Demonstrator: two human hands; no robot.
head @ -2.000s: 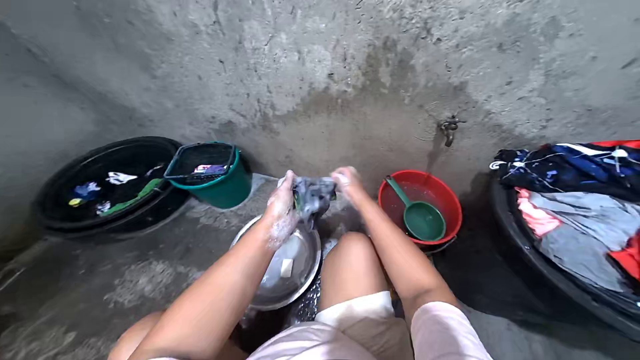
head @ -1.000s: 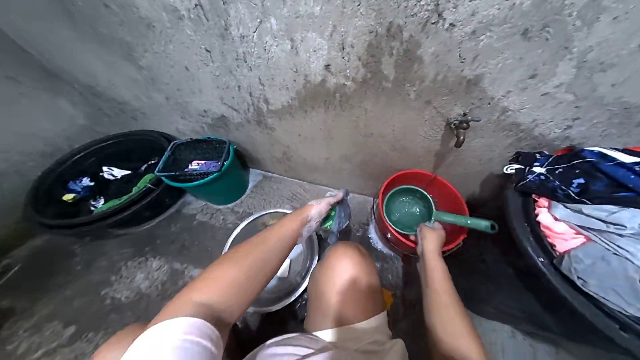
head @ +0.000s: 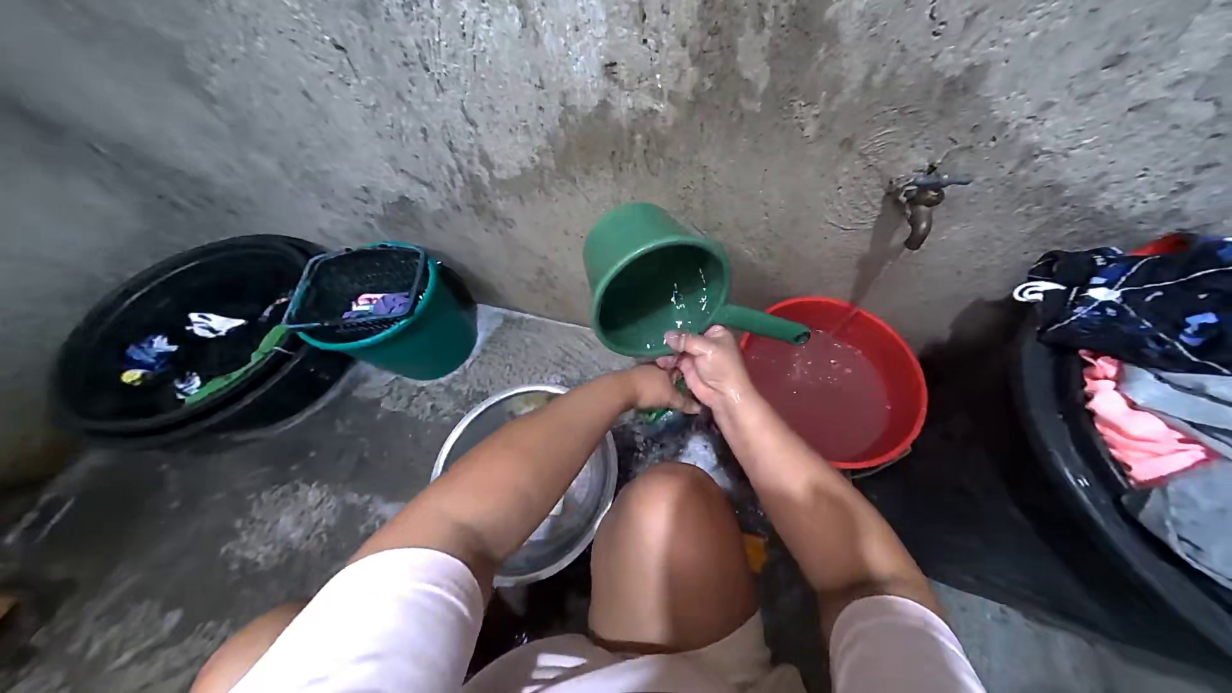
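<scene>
My right hand (head: 710, 366) grips a green plastic dipper (head: 654, 279) near its rim and handle, and the dipper is tilted with its mouth towards me. Just below it and touching it, my left hand (head: 666, 390) is closed on something small and partly hidden, with green showing between the hands. To the right stands a red bucket (head: 910, 404) of cloudy water. A round metal basin (head: 608, 481) lies partly behind my left forearm.
A wall tap (head: 921, 207) runs into the red bucket. At left are a wide black tub (head: 77, 385) with small cloths and a teal bucket (head: 423, 337) carrying a dark basket (head: 322, 279). A large black basin (head: 1059, 433) heaped with clothes stands at right.
The green dipper, in the red bucket in both earlier frames, has moved left and up out of it and now tilts by my left hand. My right hand has moved left with it.
</scene>
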